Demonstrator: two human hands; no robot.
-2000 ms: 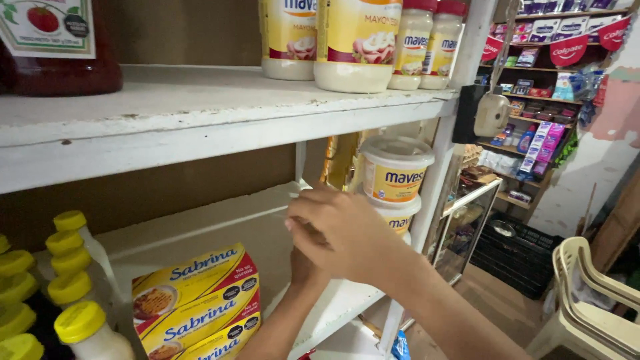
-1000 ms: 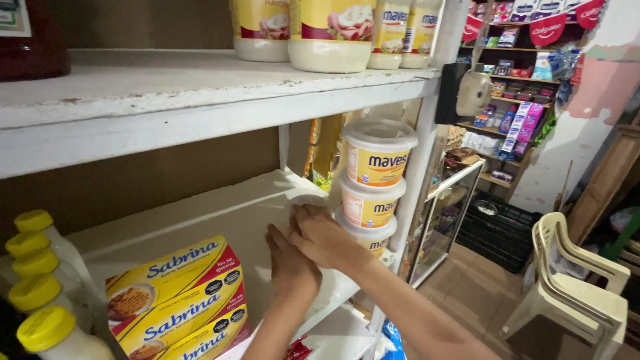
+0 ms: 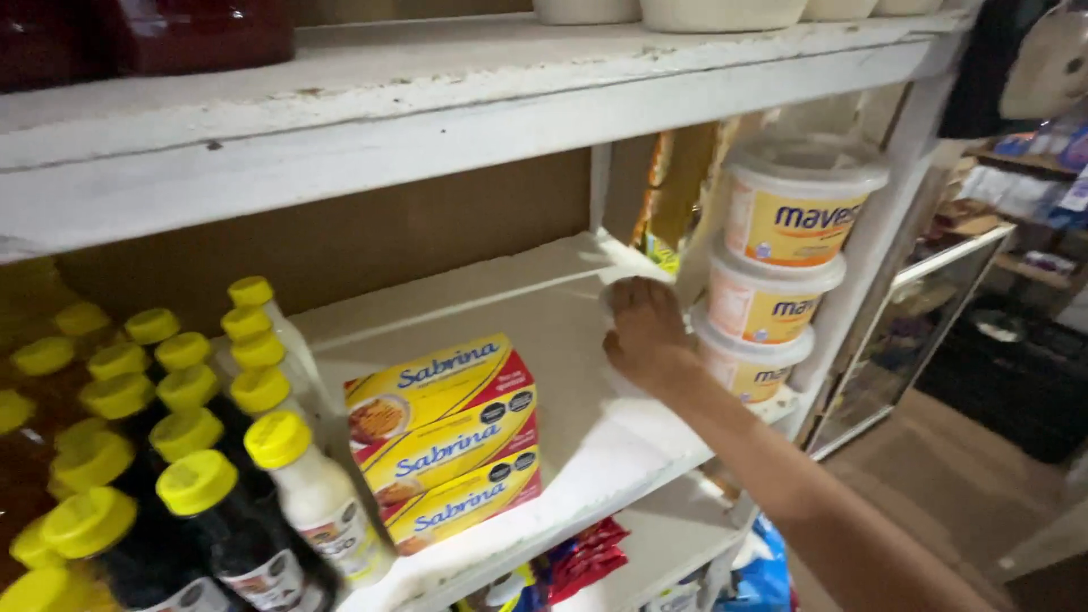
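Note:
My right hand (image 3: 646,327) reaches over the middle shelf (image 3: 569,331), fingers bent and pointing down near its back right part. Something pale shows at the fingers and may be a cloth or plastic; I cannot tell whether it is gripped. Just right of the hand stands a stack of three Mavesa tubs (image 3: 790,229) with clear lids. Three yellow Sabrina boxes (image 3: 455,442) are stacked to the left of the hand. My left hand is out of the frame.
Bottles with yellow caps (image 3: 195,480) crowd the shelf's left side. Above runs an upper white shelf board (image 3: 442,110) holding jars. Red packets (image 3: 591,557) lie on the shelf below. A glass display case (image 3: 909,340) stands to the right, beyond the shelf post.
My left hand, which was beside my right hand a second ago, has left the view. The view has turned down and left, showing more of the yellow-capped bottles.

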